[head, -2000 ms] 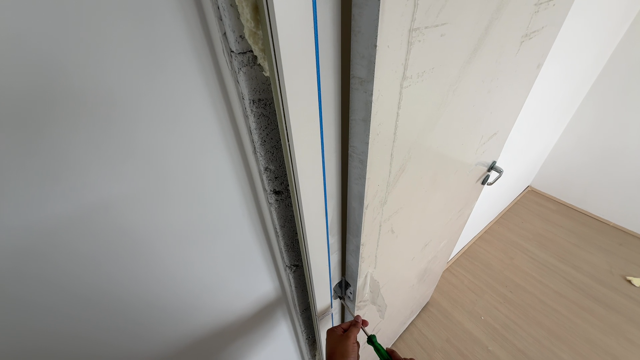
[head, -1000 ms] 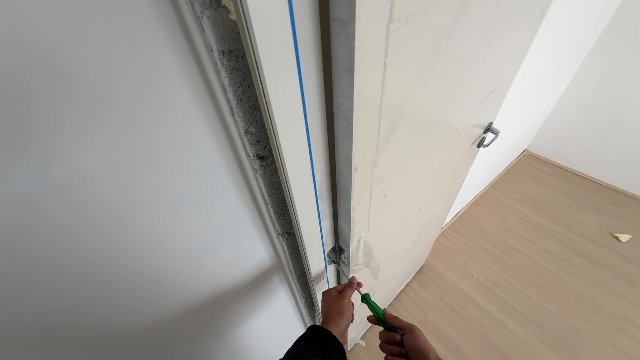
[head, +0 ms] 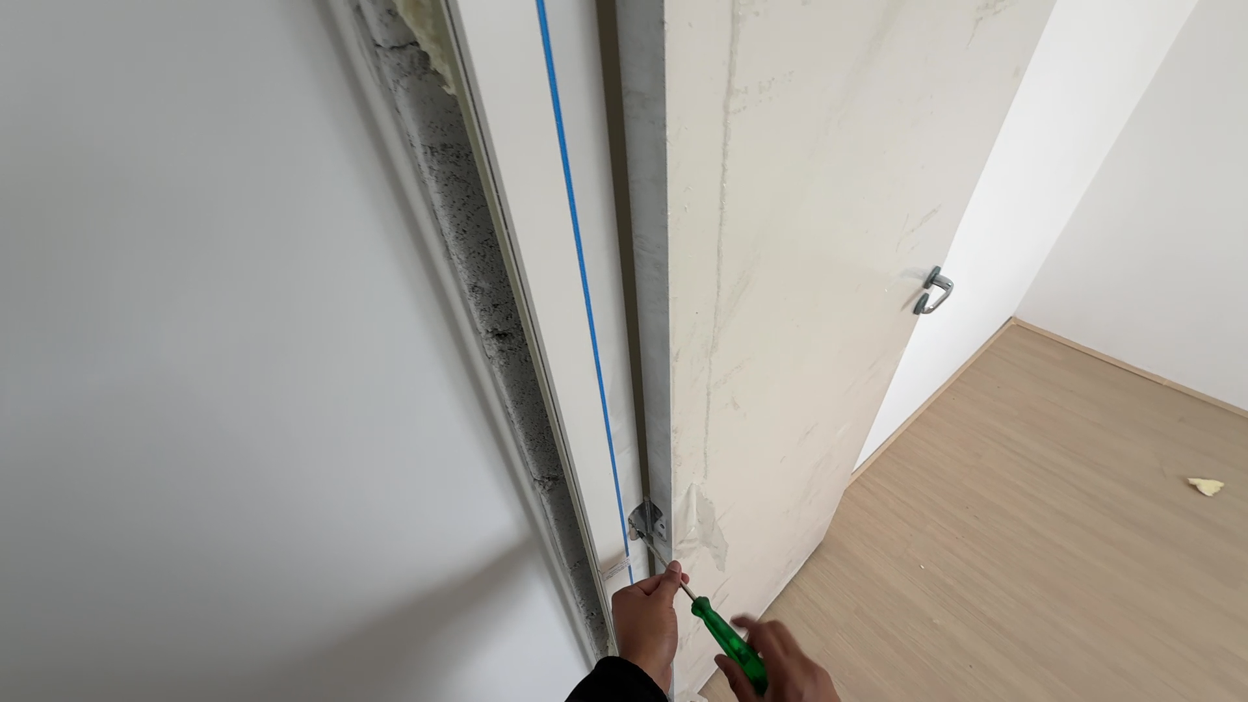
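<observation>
My left hand [head: 647,616] pinches the metal shaft of a screwdriver [head: 721,636] with a green handle, near the edge of the door. The shaft points up and left to a metal hinge [head: 647,520] between the white door frame [head: 546,292] and the door [head: 809,244]; whether the tip touches a screw cannot be made out. My right hand [head: 780,665] is at the back end of the green handle, its fingers partly spread and slightly blurred around it. A blue strip [head: 583,263] runs down the frame.
Left of the frame, a gap shows rough masonry [head: 468,224] and a bit of yellowish foam [head: 424,39], beside a white wall [head: 214,292]. A lever handle [head: 934,291] sits on the door's far side. A pale scrap [head: 1206,486] lies on the wood-look floor [head: 994,546].
My right hand, barely in view two seconds ago, came into fuller view at the screwdriver handle. Its fingers have since loosened from their closer grip. My left hand stays at the shaft.
</observation>
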